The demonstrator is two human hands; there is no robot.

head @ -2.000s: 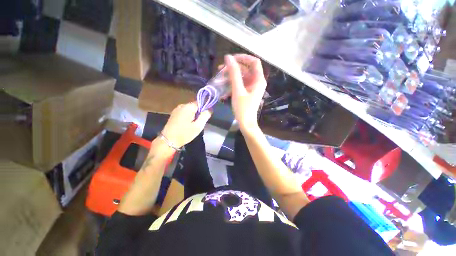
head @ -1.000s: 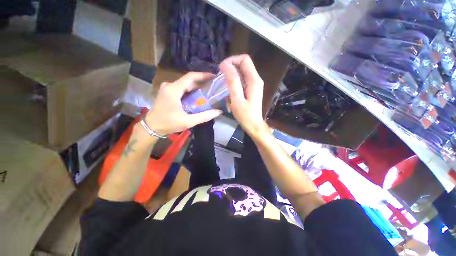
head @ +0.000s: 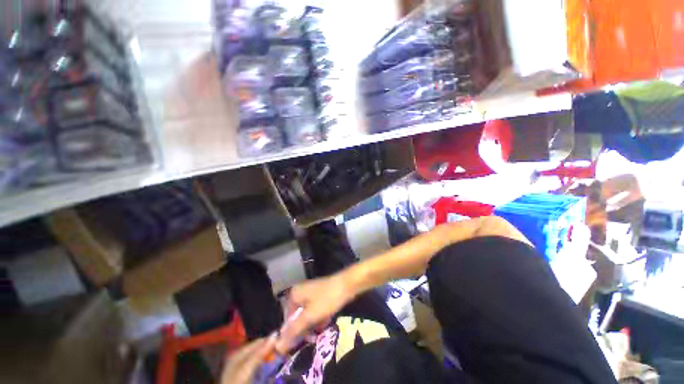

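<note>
My right hand point(head: 315, 306) is low in the picture, its fingers on a small purplish item with an orange spot point(head: 270, 355). My left hand point(head: 246, 361) touches the same item from the left and is partly cut off by the bottom edge. The item is blurred and mostly covered by the fingers. Clear packs of purple-grey pieces point(head: 274, 97) stand in stacked rows on the white table point(head: 187, 150). More glossy packs point(head: 90, 124) are at the left, and another stack point(head: 420, 82) is at the right.
Below the table edge are an open carton of dark pieces point(head: 330, 180) and a carton with a purplish jumble point(head: 161, 214). An orange-red stool point(head: 202, 339), a red stool point(head: 450, 154), blue packs point(head: 544, 214) and orange boxes point(head: 630, 41) are around.
The view has swung to the right and up, showing more of the table. Both hands now appear lower in the picture, close to the body, still on the purplish item.
</note>
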